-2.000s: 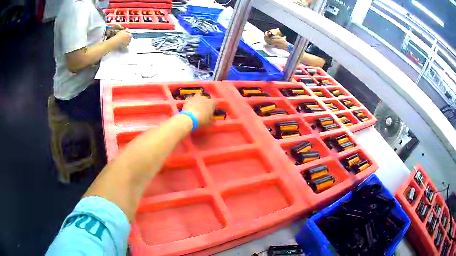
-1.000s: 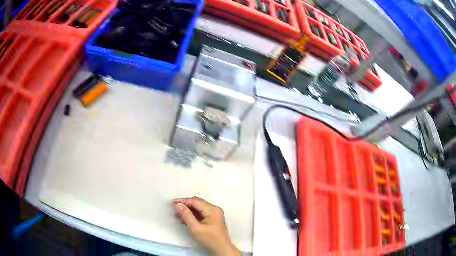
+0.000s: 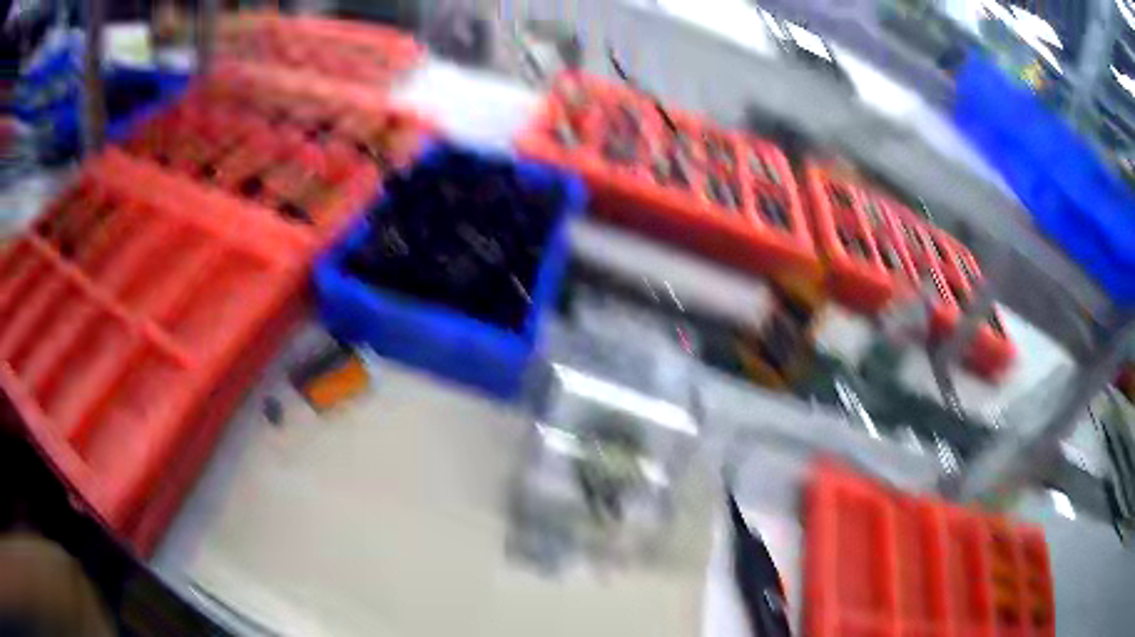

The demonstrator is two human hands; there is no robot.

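The picture is strongly blurred. A black-and-orange part [image 3: 331, 377] lies on the pale work sheet [image 3: 373, 523], between the left red tray and the blue bin. A small dark piece [image 3: 274, 408] lies just left of it. The silver screw feeder [image 3: 616, 404] stands right of the sheet, with a blurred grey heap of screws [image 3: 541, 545] before it. A dark brownish shape [image 3: 47, 587], cut off at the bottom left corner, may be my left hand or forearm; its fingers cannot be made out. My right hand is out of the picture.
The blue bin [image 3: 417, 342] holds black shells. A large red compartment tray [image 3: 149, 355] is at the left. A black tool [image 3: 756, 572] lies right of the feeder, beside another red tray [image 3: 853, 548]. More filled red trays [image 3: 697, 237] stand behind. A dark-and-orange device [image 3: 778, 336] is behind the feeder.
The view has swung, so the bench things sit lower and further right. My right hand, over the sheet a second ago, is out of the picture. A brownish shape has appeared at bottom left.
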